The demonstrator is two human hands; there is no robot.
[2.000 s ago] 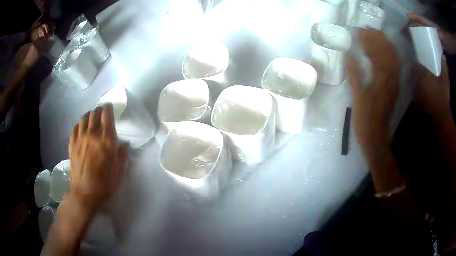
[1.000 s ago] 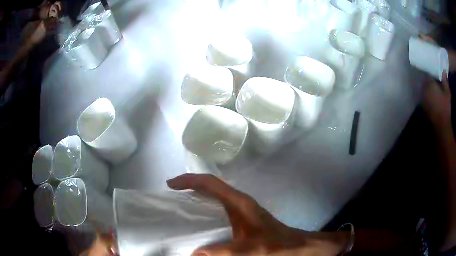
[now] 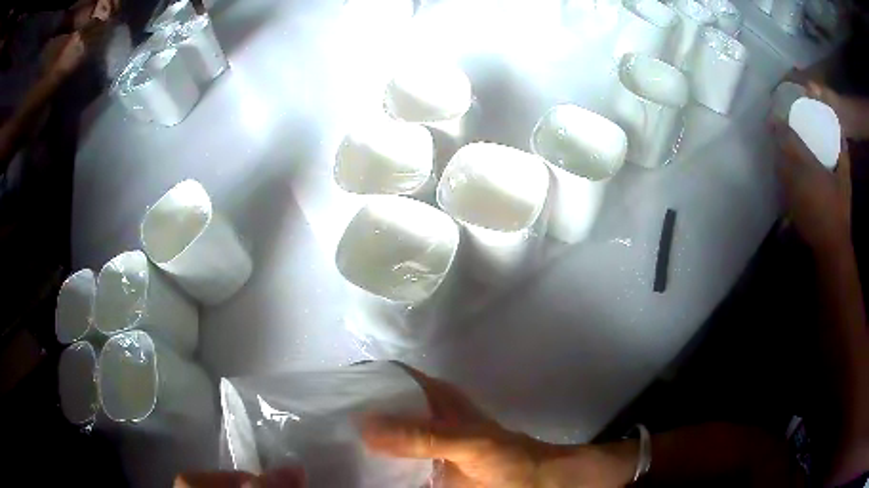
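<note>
A white cup-shaped housing (image 3: 324, 405) lies on its side low in front of me, its mouth toward the left. Clear film glints at its mouth. My right hand (image 3: 467, 434) is closed around its base end, with the fingers partly hidden. My left hand (image 3: 243, 477) is cut off by the bottom edge; only fingertips show at the lower rim of the mouth. A group of white housings stands mouth up in the middle, the nearest one (image 3: 398, 250) with film inside. A single housing (image 3: 214, 257) stands at the left.
Several housings (image 3: 129, 376) with shiny rims stand at the lower left of the white table (image 3: 534, 353). More bagged housings (image 3: 171, 86) are at the upper left and upper right. A thin dark strip (image 3: 664, 250) lies at the right. A person's hands hold a white housing (image 3: 816, 132) at the right.
Since one second ago, my right hand has shifted on the held housing, and glinting film now shows at its mouth. Two seconds ago both hands were apart, over the table's left and right sides.
</note>
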